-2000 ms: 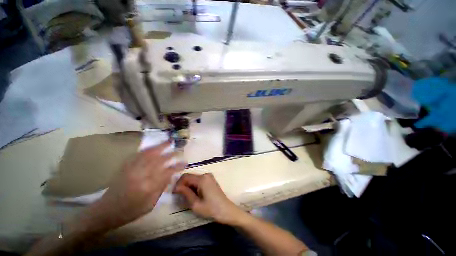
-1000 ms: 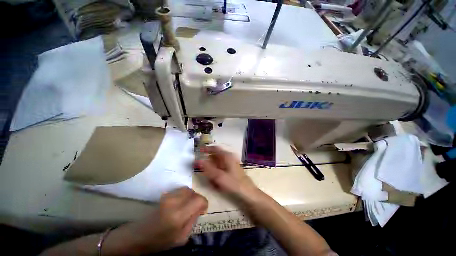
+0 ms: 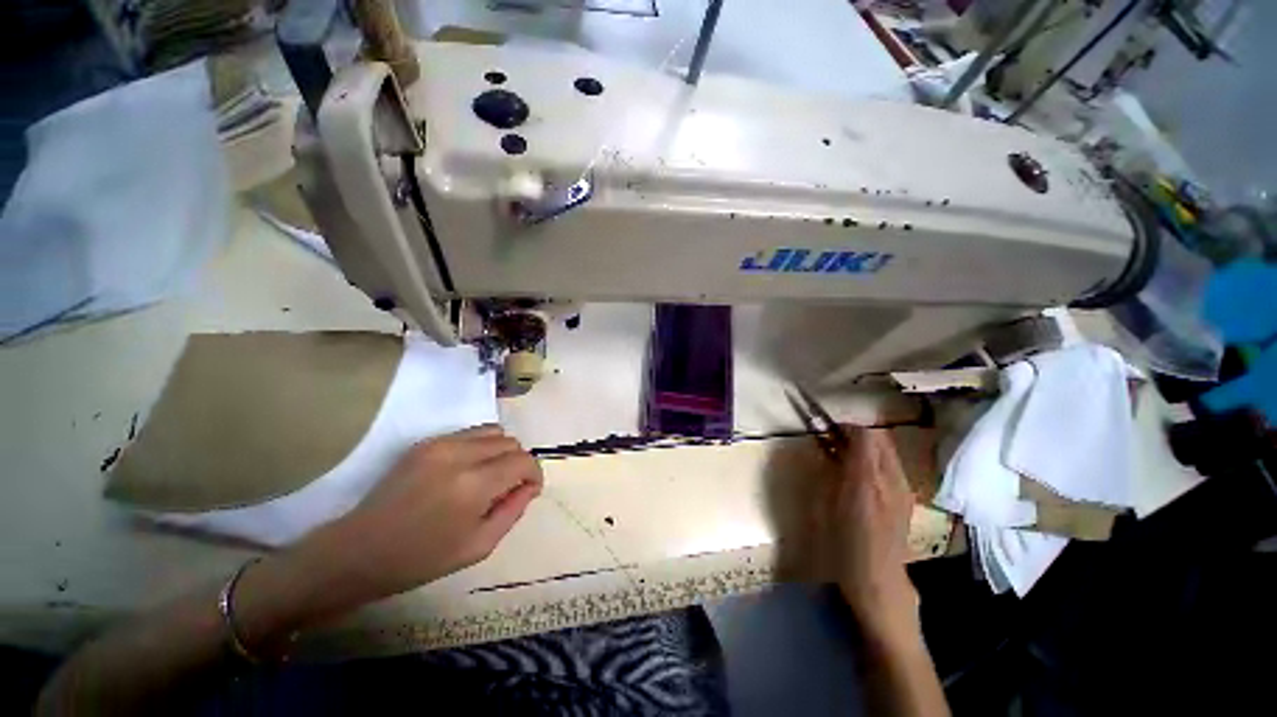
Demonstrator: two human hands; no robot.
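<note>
A white piece (image 3: 434, 399) with a curved-edge khaki panel (image 3: 266, 413) lies left of and at the needle area of the cream sewing machine (image 3: 630, 210). My left hand (image 3: 455, 504) holds the white piece's right edge, fingers pinched, just in front of the presser foot (image 3: 490, 359). A fine thread runs from near its fingertips towards the table's front edge. My right hand (image 3: 871, 511) is at the thread snips (image 3: 812, 409) on the bed; its fingers cover their handle end, and I cannot tell whether they grip it.
A purple-black flat item (image 3: 689, 376) lies under the arm. A crumpled white and khaki heap (image 3: 1071, 434) is at the right, below the handwheel (image 3: 1137, 252). White pieces (image 3: 119, 196) lie upper left. A printed ruler strip (image 3: 588, 605) runs along the front edge.
My right hand has moved from near the needle rightwards to the snips. My left hand has moved up along the white piece's edge. The camera view has shifted slightly.
</note>
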